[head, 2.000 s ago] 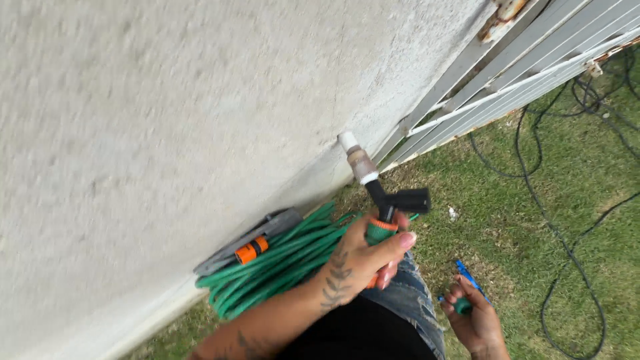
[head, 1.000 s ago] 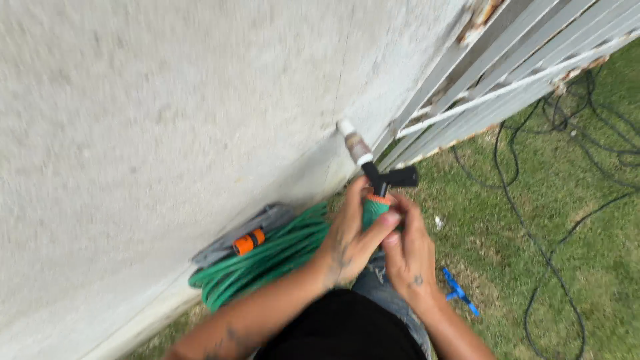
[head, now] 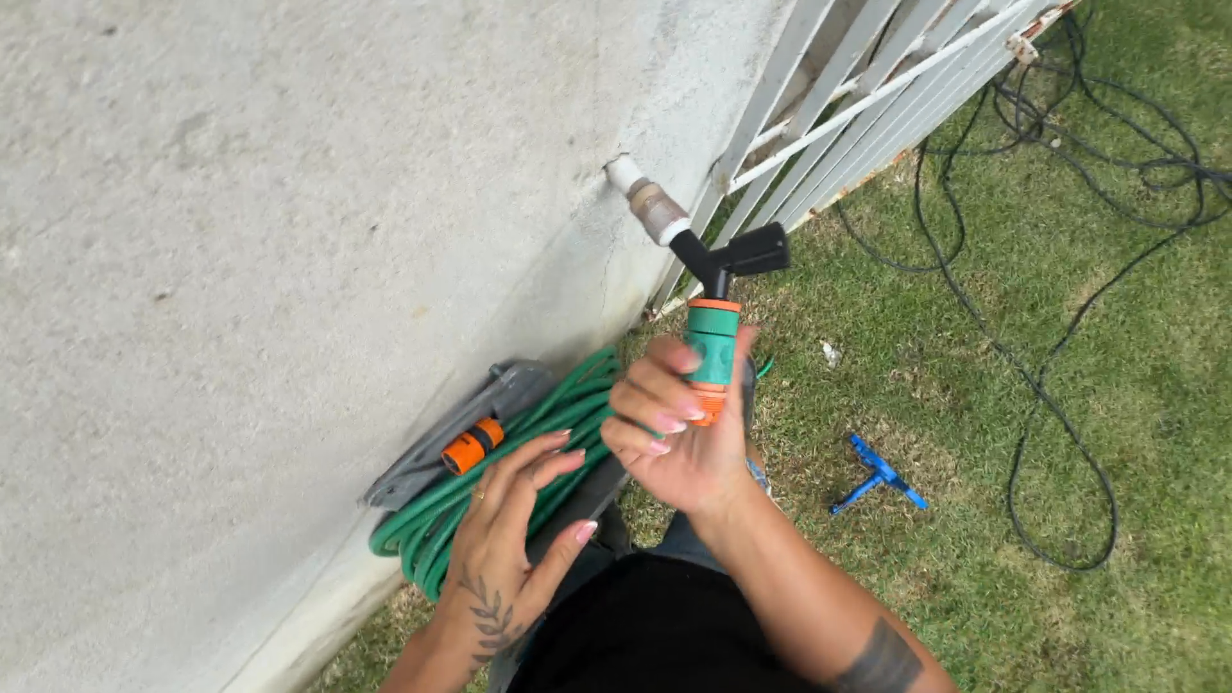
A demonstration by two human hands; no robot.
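Note:
A black plastic tap (head: pixel 717 265) sticks out from a pipe fitting (head: pixel 657 210) in the wall. Below its outlet sits a green and orange hose connector (head: pixel 711 351), in line with the spout. My right hand (head: pixel 688 423) is around the connector's lower part, fingers curled against it. My left hand (head: pixel 520 529) holds nothing, its fingers apart, over a coiled green hose (head: pixel 577 404). An orange and black hose connector (head: pixel 473 446) rests by the coil, left of my left hand.
A rough concrete wall (head: pixel 289 241) fills the left side. Beside it stands a white metal gate (head: pixel 866 106) with rust spots. On the grass lie a blue plastic T-shaped piece (head: pixel 878 474) and a tangled black cable (head: pixel 1035 371).
My left hand has let go at the tap and moved down and left over the hose coil. My right hand, earlier beside the blue piece, came up to the connector.

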